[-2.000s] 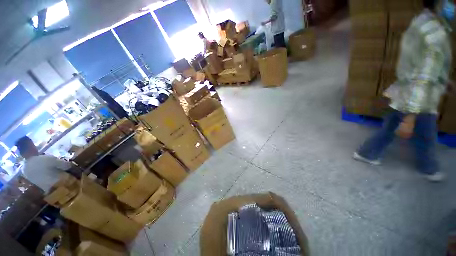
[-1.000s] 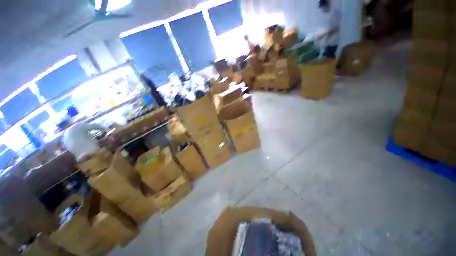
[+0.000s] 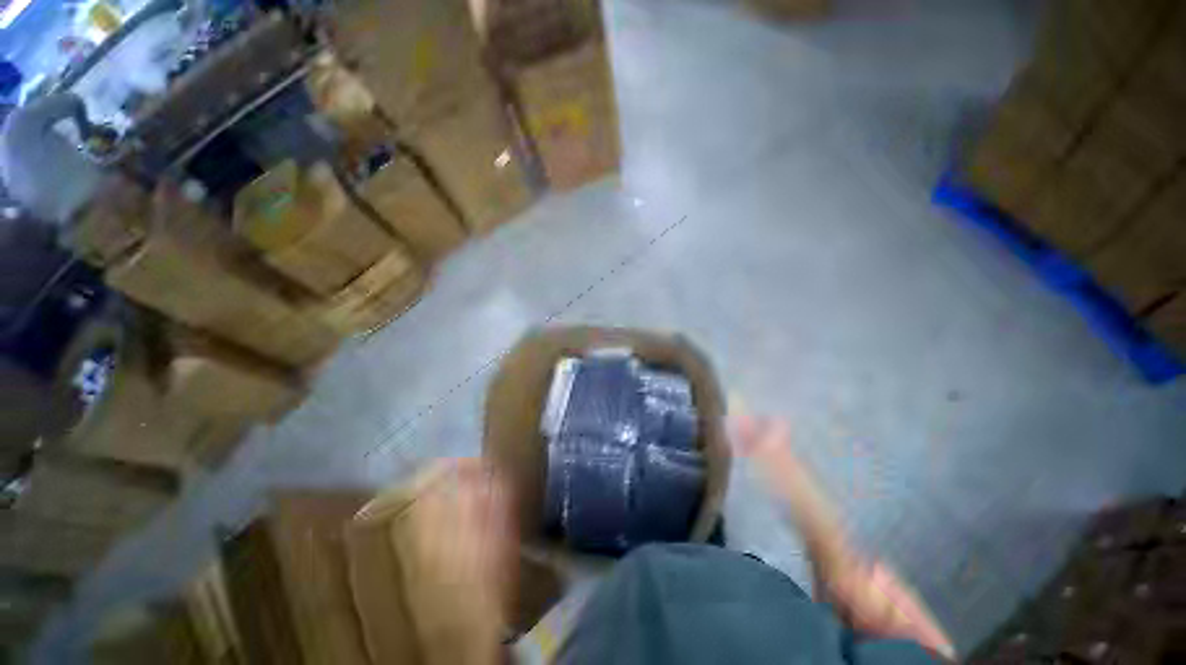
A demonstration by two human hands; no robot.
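A large brown carton [image 3: 518,390] with rounded walls stands upright in front of me, its top open. Silver-grey ribbed cushion bags [image 3: 624,448] fill it in stacks. My right hand [image 3: 761,435] is at the carton's right rim, with the bare forearm running down to the lower right. It is blurred, and its grip cannot be made out. A blurred skin-toned shape at the carton's left side looks like my left hand [image 3: 458,500]; its fingers cannot be told apart. My dark green clothing covers the near edge of the carton.
Blurred brown cartons [image 3: 306,572] stand at the lower left. More open cartons [image 3: 293,240] line a bench at the upper left, where a person [image 3: 46,156] bends. Stacked cartons [image 3: 1093,143] stand on a blue pallet [image 3: 1060,279] at the right. Dark brown stuff lies at the lower right.
The view has tilted down, so the carton of cushion bags sits higher and shows whole. My right hand and forearm and the left-side shape have come into view. The walking person is gone from view.
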